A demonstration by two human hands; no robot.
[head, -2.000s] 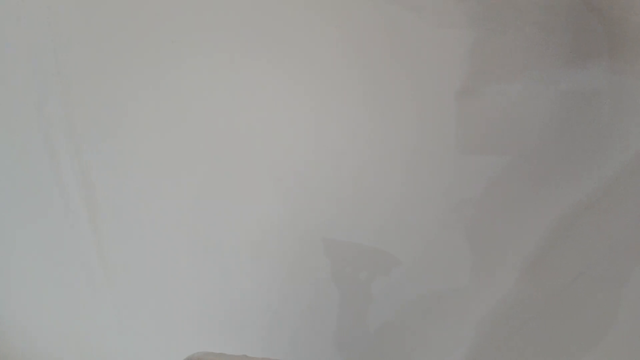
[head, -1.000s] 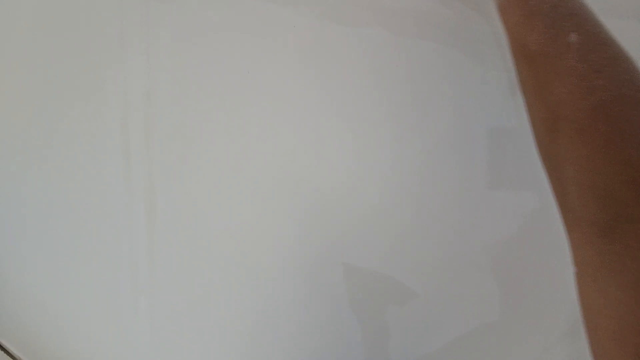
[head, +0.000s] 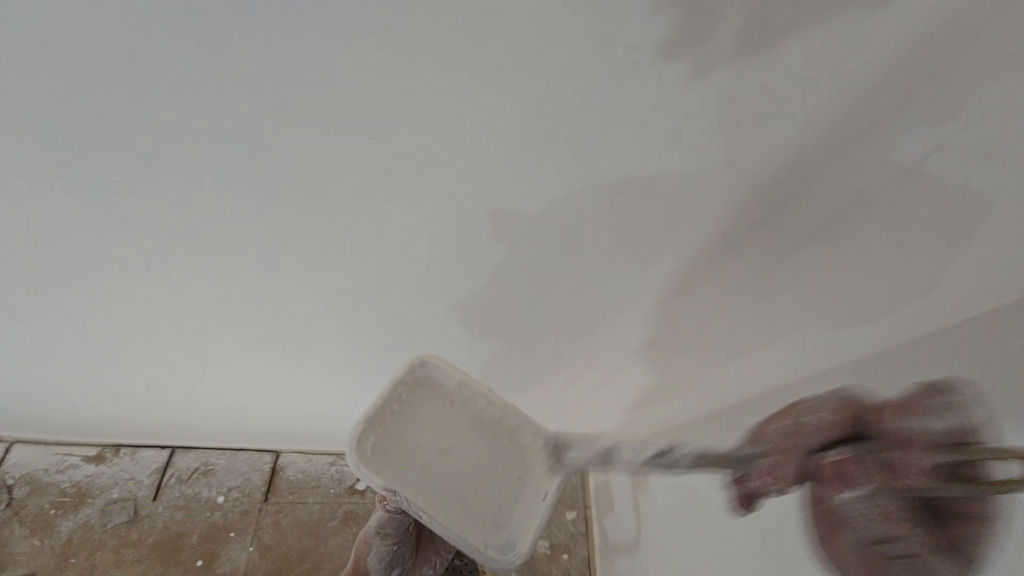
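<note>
My left hand (head: 396, 544), dusted with white, grips a small rounded-corner plastic tub (head: 472, 460) from below at the bottom centre. The tub is tilted toward me and is coated with off-white paint or filler. At the lower right my right hand (head: 888, 472), blurred by motion, is closed around the handle of a brush (head: 680, 454). The brush's pale, smeared end is at the tub's right rim. Whether it touches the contents cannot be told.
A white wall (head: 264, 208) with shadows fills most of the view. Below it, at the lower left, lies a dusty brown tiled floor (head: 208, 528) with white spatters. Another white wall surface (head: 720, 528) meets it at the lower right.
The view has tilted down to the floor. Both hands, the tub and the brush have come into view. A second ago a forearm crossed the right side in front of the wall.
</note>
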